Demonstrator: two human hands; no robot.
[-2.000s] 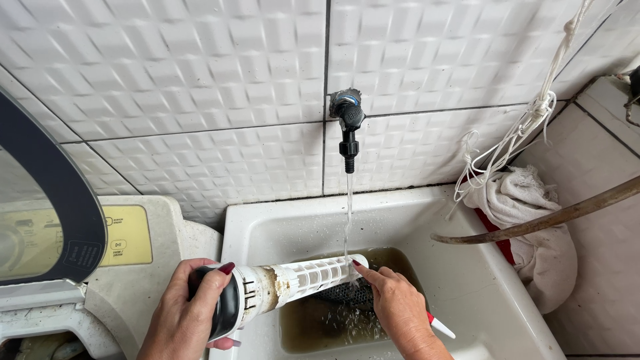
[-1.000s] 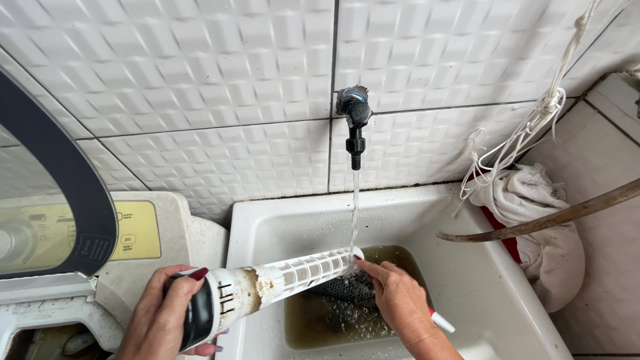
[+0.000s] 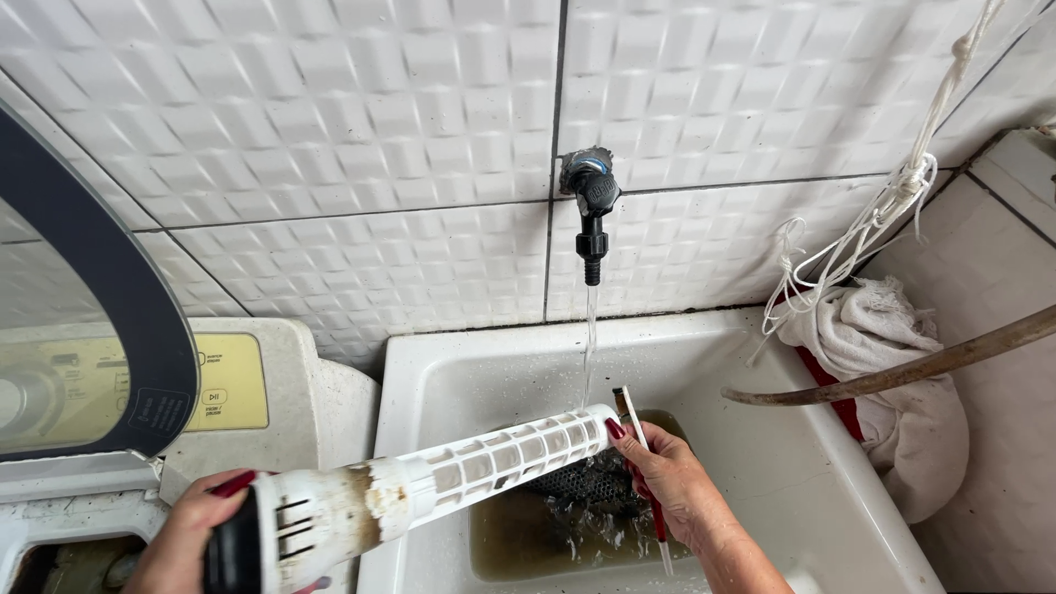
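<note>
My left hand (image 3: pixel 194 528) grips the black end of a white plastic cylindrical filter (image 3: pixel 503 458) with a grid-like cage; brown grime marks its wide part. The filter slants up to the right over the sink. My right hand (image 3: pixel 672 483) holds a slim red and white brush (image 3: pixel 657 516), its dark bristles upward, with my thumb at the filter's far tip. Water runs from a black tap (image 3: pixel 591 210) onto or just behind that tip. A dark perforated piece (image 3: pixel 586 483) lies in murky water in the white sink (image 3: pixel 858 503).
A top-loading washing machine (image 3: pixel 239 445) with its lid (image 3: pixel 157 330) raised stands at left. White cloth (image 3: pixel 883 355) and something red rest on the sink's right edge. Knotted white cord (image 3: pixel 907 181) hangs above, and a brown hose (image 3: pixel 899 375) reaches in from the right.
In my right hand the brush has turned upright, with its bristled end now showing above my fingers; before, only its white end stuck out below the hand. The water still runs.
</note>
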